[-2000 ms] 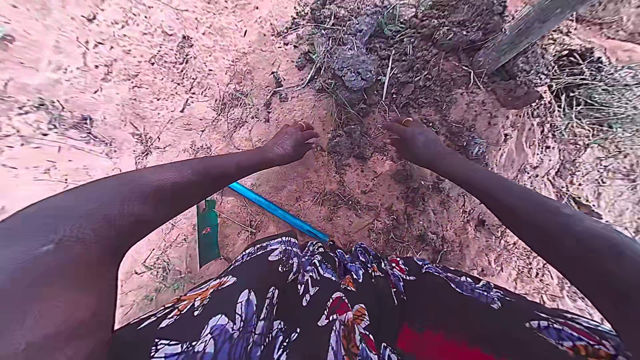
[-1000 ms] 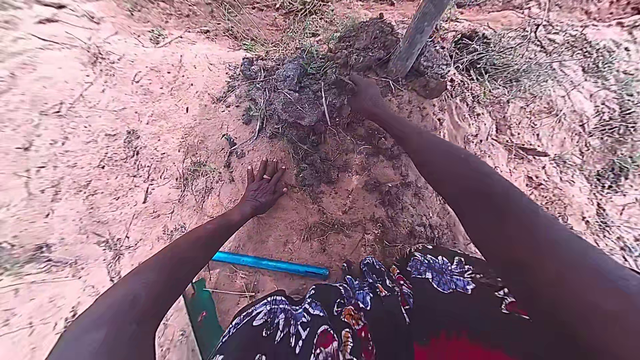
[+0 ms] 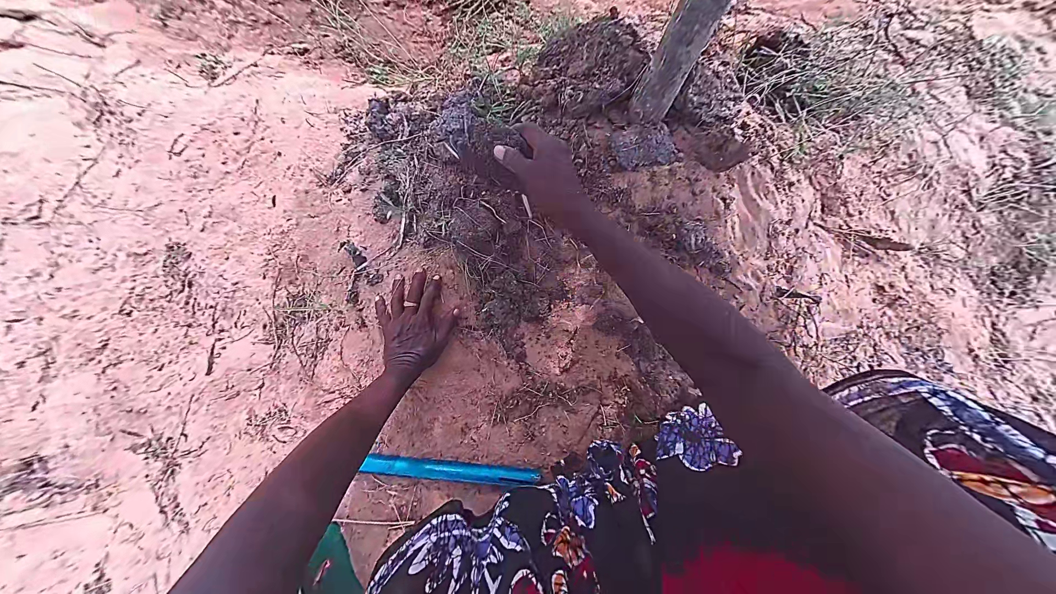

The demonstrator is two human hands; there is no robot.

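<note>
My left hand (image 3: 415, 324) lies palm down on the reddish soil, its fingers spread and a ring on one of them. Farther forward, my right hand (image 3: 544, 169) reaches into a heap of dark, clumpy soil (image 3: 478, 223) mixed with roots and dry grass. Its thumb and a finger are curled at a dark clod (image 3: 491, 148); the other fingers are partly hidden, and whether they grip the clod is not clear. Below my left hand a blue pipe or handle (image 3: 450, 470) lies on the ground, partly behind my left forearm.
A wooden post (image 3: 676, 62) stands just beyond the heap, with dark clods around its base. Dry grass (image 3: 833, 91) grows to its right. A green flat object (image 3: 332, 561) lies at the bottom beside my patterned cloth garment (image 3: 487, 549).
From near my left hand, my right hand has moved forward into the dark heap, then a little left along it. My left hand has come down flat on the soil. The view has shifted.
</note>
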